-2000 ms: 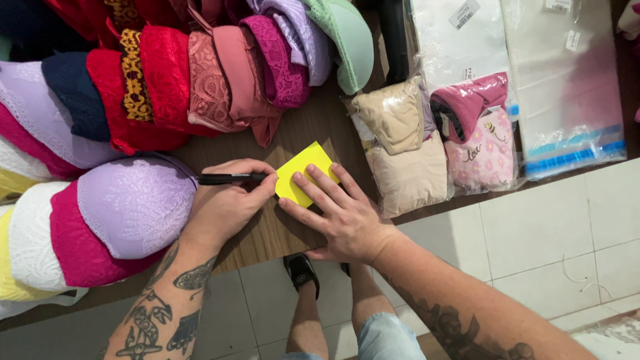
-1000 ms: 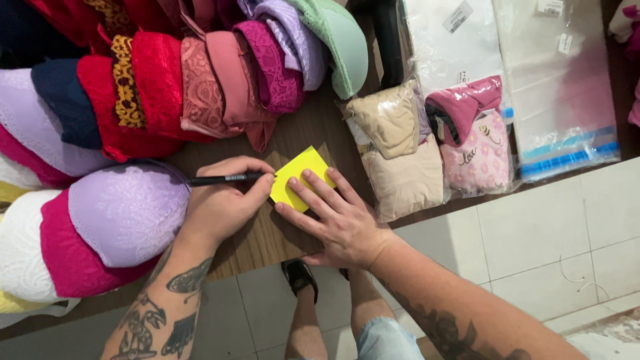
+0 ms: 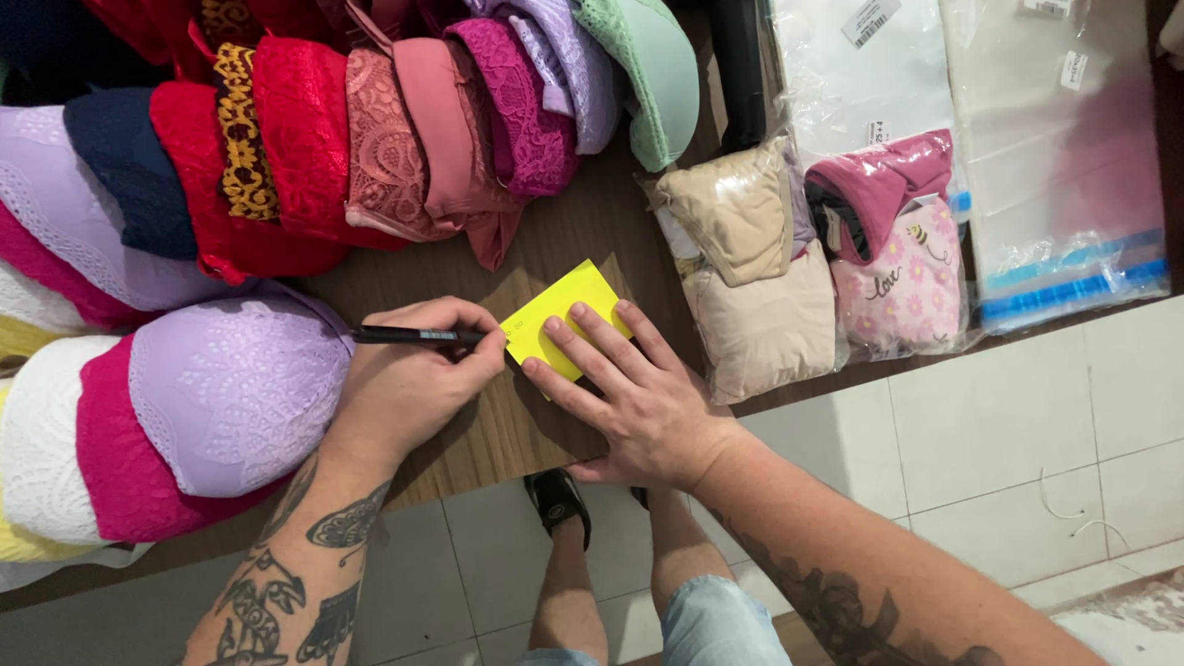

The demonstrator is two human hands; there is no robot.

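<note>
My left hand [image 3: 416, 375] grips a black pen [image 3: 412, 337], its tip end at the left edge of a yellow sticky note [image 3: 578, 285]. Small marks show on the note near that edge. My right hand [image 3: 634, 398] lies spread over the note, fingers apart, pressing it to the wooden table [image 3: 453, 462]; the thumb reaches past the table's front edge. Just left of my left hand sits a lilac lace bra [image 3: 236, 398], in front of magenta and white ones.
Behind lies a row of folded bras [image 3: 301, 139], with a mint green one [image 3: 657, 83] at its end. Right of my hands are a plastic bag of beige garments [image 3: 763, 314], a bagged pink printed garment [image 3: 897, 277] and clear plastic bags with blue strips [image 3: 1073, 287]. Below is a tiled floor.
The pen in my left hand has tilted slightly between frames, its back end now pointing left. My right hand has stayed on the yellow note.
</note>
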